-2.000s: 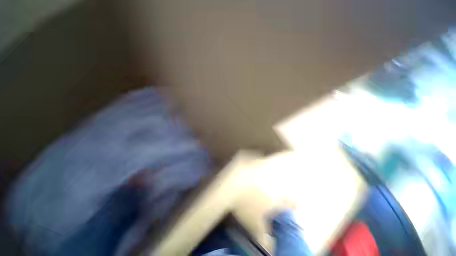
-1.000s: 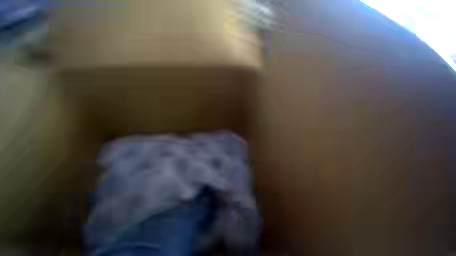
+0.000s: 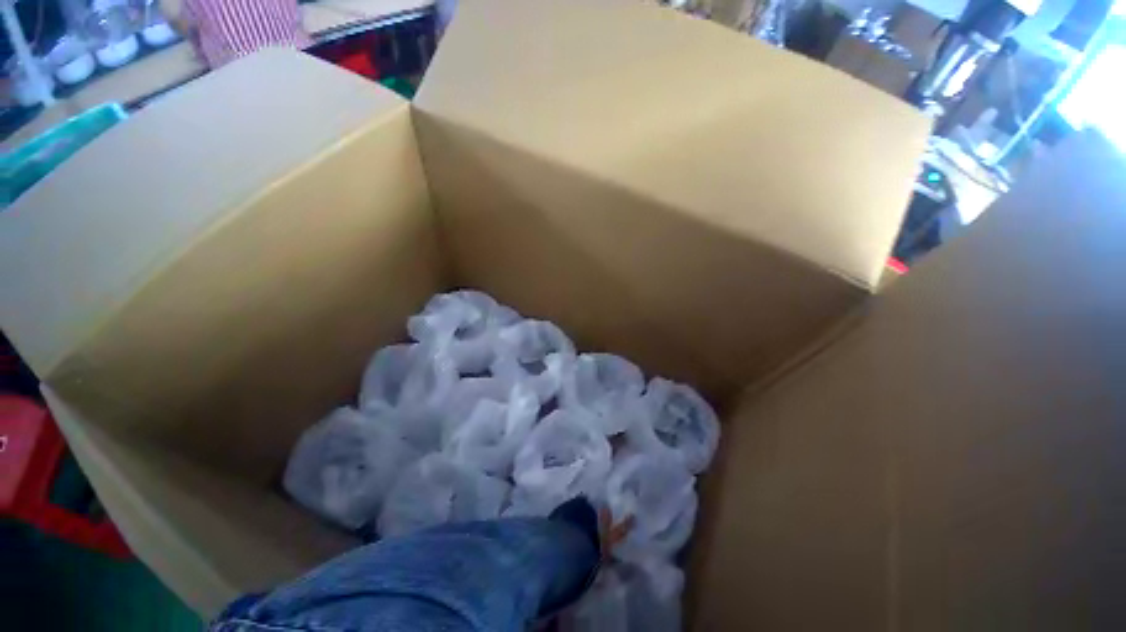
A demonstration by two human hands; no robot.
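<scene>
A large open brown carton (image 3: 580, 228) holds many round things wrapped in crumpled white translucent plastic bags (image 3: 463, 426), set close together in its lower part. Their contents cannot be made out. My left arm, in a blue denim sleeve, reaches in from the bottom edge. My left hand (image 3: 613, 531) is down among the bags at the lower right; only a little of it shows past the dark cuff, so its grip is hidden. My right hand is not in view.
Raised carton flaps stand around the opening, with a large one (image 3: 1013, 407) at right. A red crate (image 3: 31, 463) is at left, a teal crate (image 3: 56, 148) at upper left. A person's striped sleeve (image 3: 253, 27) and a bench with white bowls lie beyond.
The view has steadied and now looks into the carton with its bags. My left arm still reaches in. The other blue sleeve seen earliest has left the picture.
</scene>
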